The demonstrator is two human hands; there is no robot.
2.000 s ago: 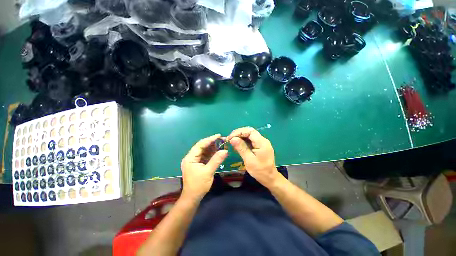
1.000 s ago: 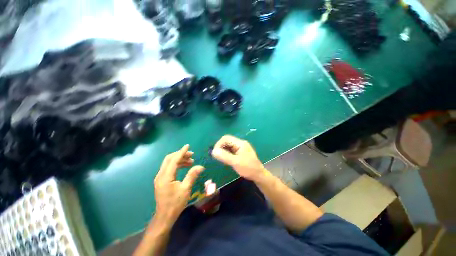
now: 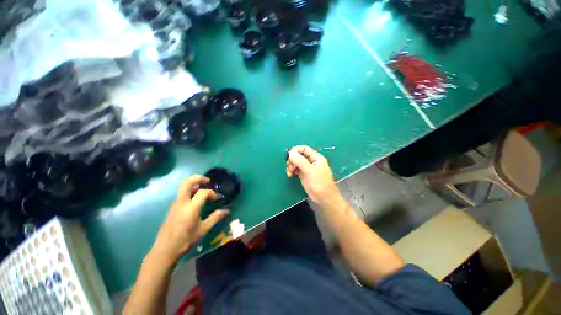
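Observation:
My left hand (image 3: 192, 212) has its fingertips on the near-left rim of a round black housing (image 3: 224, 187), which is at the front of the green bench with its open side up. My right hand (image 3: 309, 170) is to the right of it, above the mat, with the fingertips pinched on a small dark round module (image 3: 289, 155), mostly hidden by the fingers. A thin pale lead (image 3: 326, 148) shows beyond the right fingers.
Black housings and domes with plastic film (image 3: 143, 92) pile at the left. More housings (image 3: 270, 31) stand at the back. Red wires (image 3: 419, 77) lie at the right. The white holed tray (image 3: 52, 261) is at lower left. A stool (image 3: 518, 165) and cardboard box (image 3: 444, 243) stand beyond the bench edge.
The view has turned and shifted right. My left hand has gone from empty to touching a black housing, now in front of me and apart from the group. My right hand still pinches the module.

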